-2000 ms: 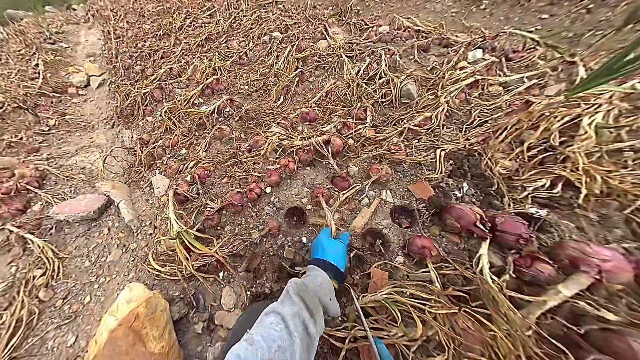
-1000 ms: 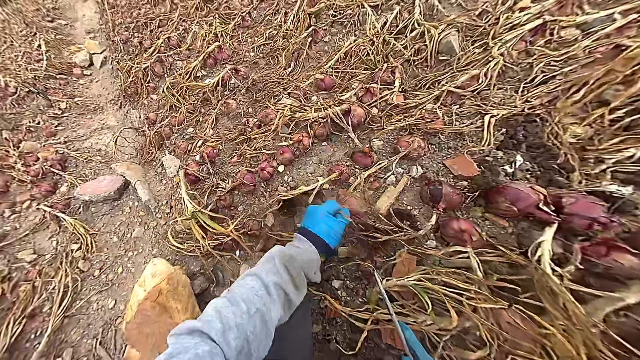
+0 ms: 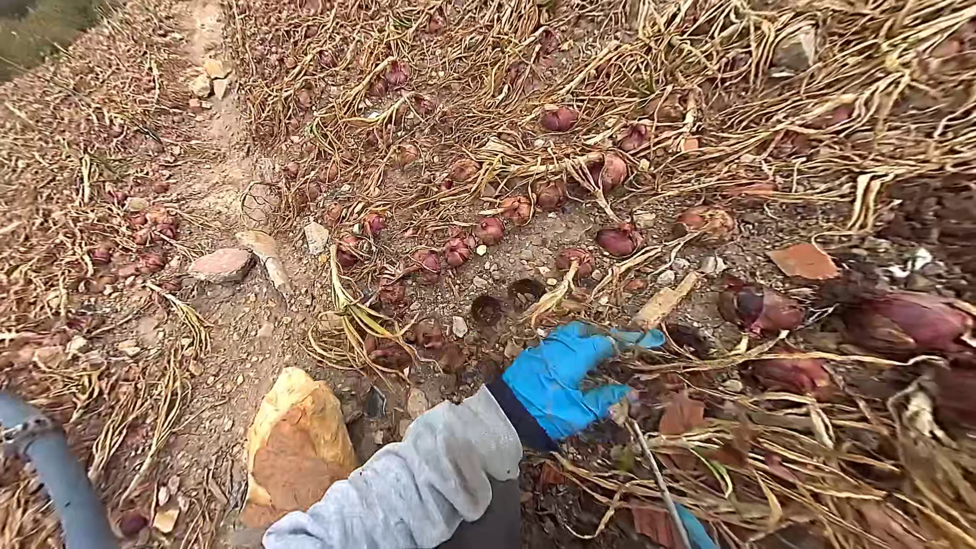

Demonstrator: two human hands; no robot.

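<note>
My left hand, in a blue glove with a grey sleeve, is low over the soil with its fingers apart. Its thumb is close to the upper end of a thin metal rod; whether they touch cannot be told. Only a bit of blue glove, seemingly my right hand, shows at the bottom edge beside the rod; its fingers are hidden. Red onions with dried leaves sit in the ground above my left hand. Larger red onions lie to its right. Two round holes are in the soil just above the glove.
A large yellow-brown rock stands left of my sleeve. Farther left lies a flat pinkish stone beside a dirt furrow. A blue-grey pipe enters at the lower left. A reddish shard and dried leaves cover ground at right.
One second ago my left hand was closed around a red onion; now its fingers are spread and that onion is no longer in them. The view has shifted, bringing the pipe into the lower left.
</note>
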